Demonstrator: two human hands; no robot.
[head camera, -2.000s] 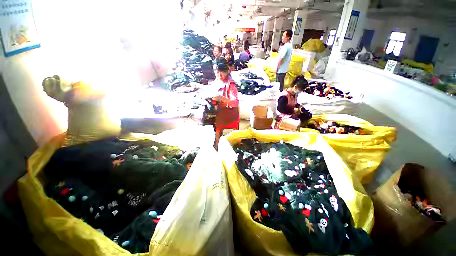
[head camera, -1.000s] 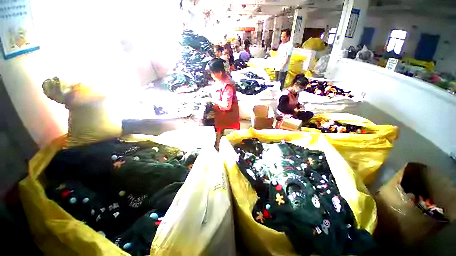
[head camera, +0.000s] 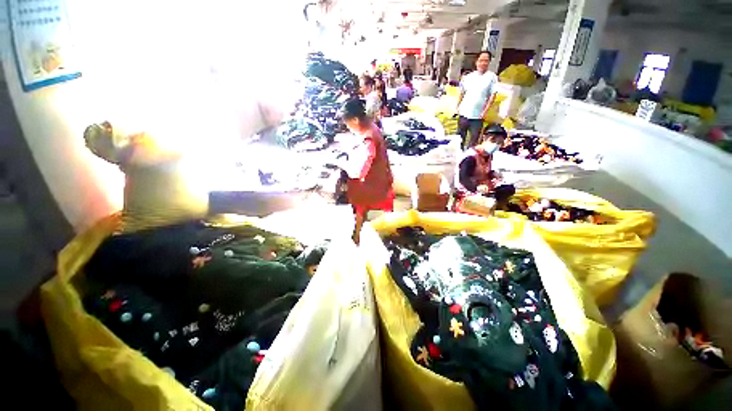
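Note:
Dark green plush pieces (head camera: 193, 305) with small gingerbread, red and pale blue motifs and white lettering fill a large open yellow sack (head camera: 88, 353) at the left. More dark green plush pieces (head camera: 481, 321) with gingerbread and white motifs lie heaped in a second open yellow sack (head camera: 598, 353) at the centre right. Strong light washes out part of that heap. Neither of my hands is in the picture.
A brown carton (head camera: 650, 353) with orange, black and white pieces stands at right. Behind are another yellow sack (head camera: 594, 257), a tied sack (head camera: 156, 185), small cardboard box (head camera: 431, 193), a standing person in red (head camera: 371, 168), a seated masked person (head camera: 479, 168) and a standing person (head camera: 477, 96).
The whole view has shifted slightly, so things sit further right. A piece at the top of the right heap lies differently than two seconds ago. The standing person at the back has turned towards the camera.

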